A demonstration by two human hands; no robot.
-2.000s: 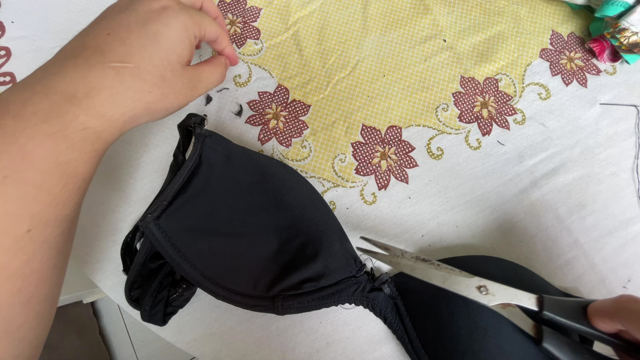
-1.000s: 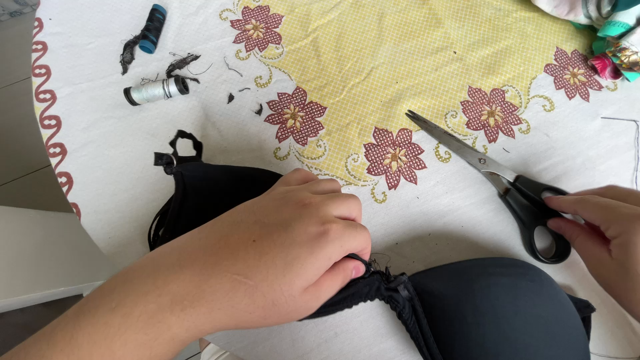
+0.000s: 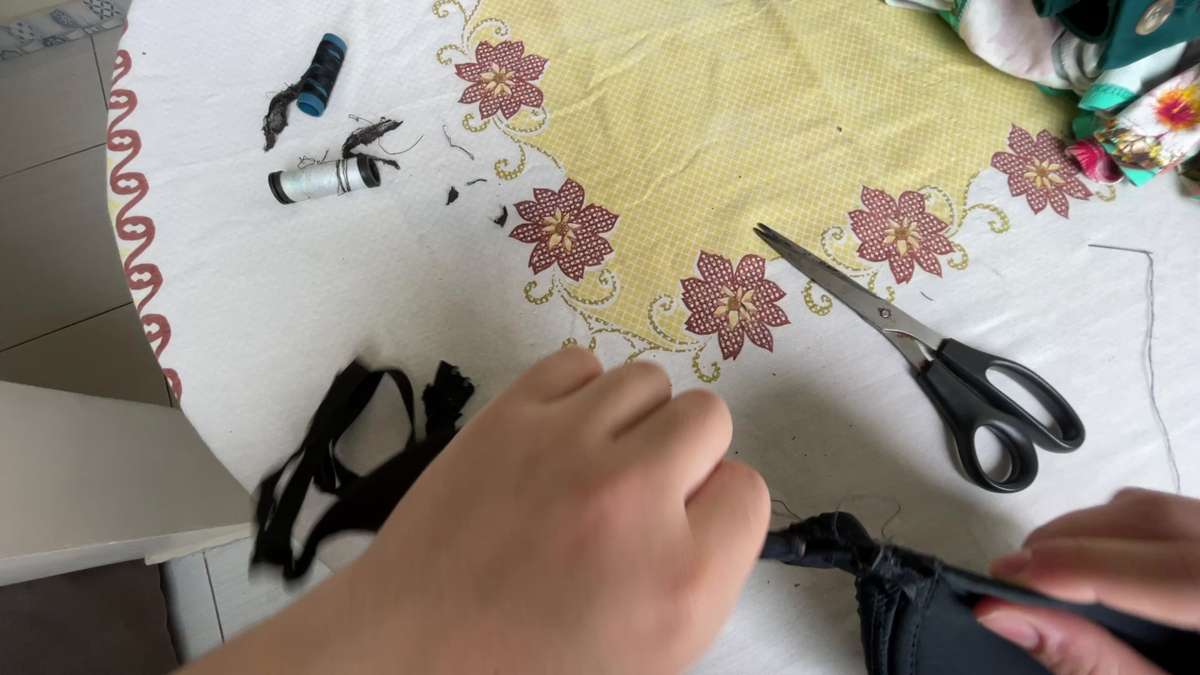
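A black bra (image 3: 900,600) lies across the lower part of the head view, its centre bridge between my hands, with loose threads standing off it. My left hand (image 3: 600,497) is closed on the bra beside the bridge and hides much of one cup; straps (image 3: 328,441) stick out to its left. At the lower right, my right hand (image 3: 1097,581) pinches the upper edge of the other cup between thumb and fingers. Above that hand, black-handled scissors (image 3: 937,352) rest on the tablecloth, blades nearly together, pointing to the upper left.
A dark thread spool (image 3: 322,75) and a white thread spool (image 3: 323,179) lie at the upper left beside black scraps (image 3: 370,137). Floral and green fabric (image 3: 1139,122) is bunched at the upper right. The flowered tablecloth (image 3: 281,309) ends at the left, near a white furniture surface (image 3: 103,478).
The scissors, held in my right hand before, now lie on the cloth. That hand has moved down onto the bra. My left hand went from above the bra to gripping it.
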